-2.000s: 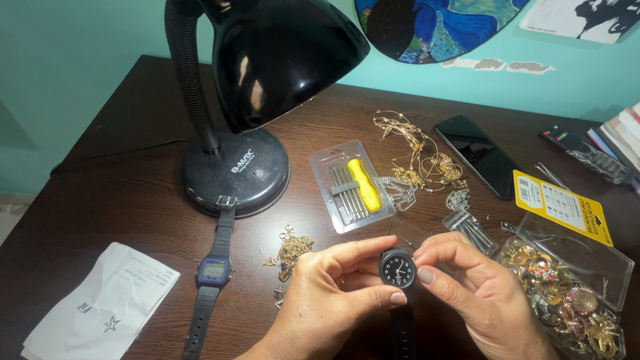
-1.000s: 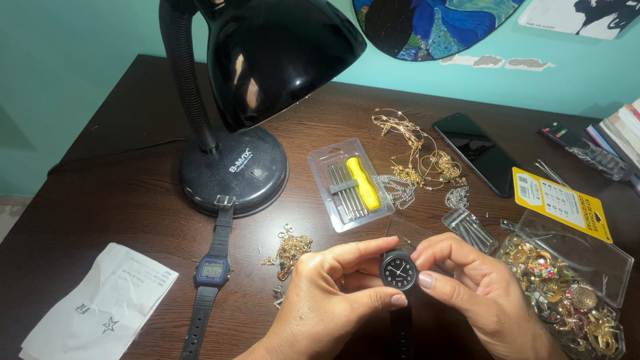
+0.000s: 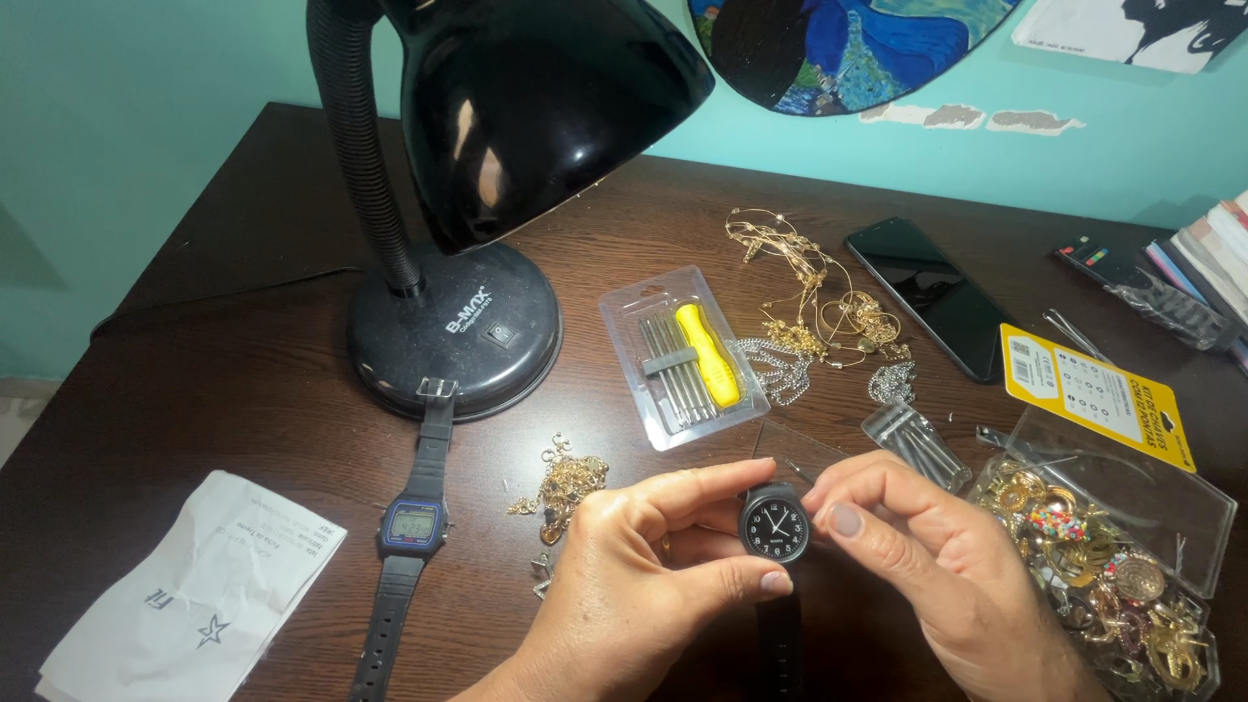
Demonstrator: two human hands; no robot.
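Between its fingers and thumb, my left hand (image 3: 663, 565) holds a black analog wristwatch (image 3: 775, 525), dial facing up, with its strap hanging down toward the near edge. My right hand (image 3: 907, 546) is at the watch's right side, thumb and index finger pinched together by the crown. A thin metal tip pokes out above the right fingers; whether they grip it cannot be told. To the left, a digital wristwatch (image 3: 411, 526) with a black strap lies face up, its buckle on the lamp base. A small pile of gold-coloured jewellery (image 3: 565, 487) lies just beyond my left hand.
A black desk lamp (image 3: 453, 341) stands at the back left. Farther back are a blister pack with a yellow screwdriver handle (image 3: 708, 356) and bits, tangled chains (image 3: 809, 283) and a smartphone (image 3: 921, 292). Folded paper (image 3: 195, 595) is at left; a clear box of jewellery (image 3: 1102, 575) at right.
My right thumb and fingertips have shifted slightly at the watch's right edge. My left hand keeps its hold on the watch.
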